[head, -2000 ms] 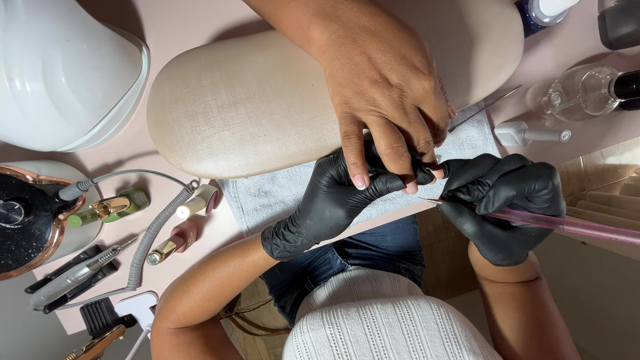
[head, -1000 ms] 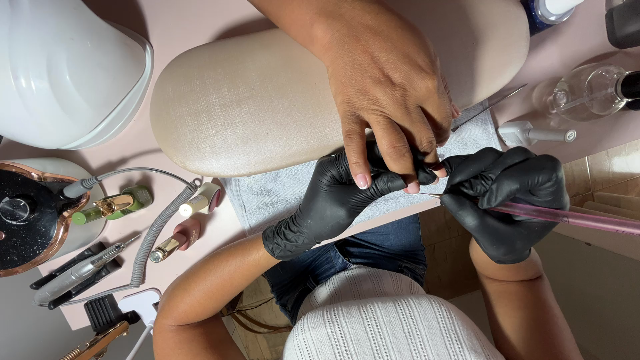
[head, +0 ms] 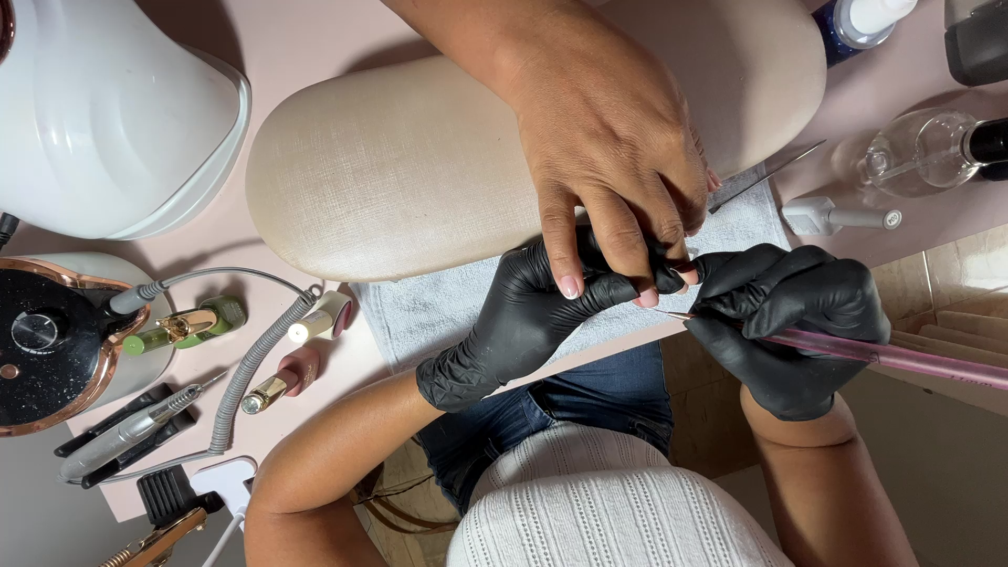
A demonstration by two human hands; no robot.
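Observation:
My left hand (head: 543, 303), in a black glove, grips the fingers of another person's bare hand (head: 606, 118), which reaches down from the top across a beige padded armrest (head: 378, 165). In my right hand (head: 787, 323), also gloved in black, is a thin brush with a pink handle (head: 906, 354). Its fine tip lies close by the other person's fingertips, above a light grey towel (head: 433, 303); whether it touches a nail I cannot tell. The nails in sight are pale with white tips.
At left stand a white nail lamp (head: 110, 126), a nail drill's control unit (head: 55, 339), its handpiece (head: 130, 433) and several polish bottles (head: 287, 378). To the right are a metal tool (head: 768, 177), a grey-white polish bottle (head: 839, 216) and a clear bottle (head: 921, 153).

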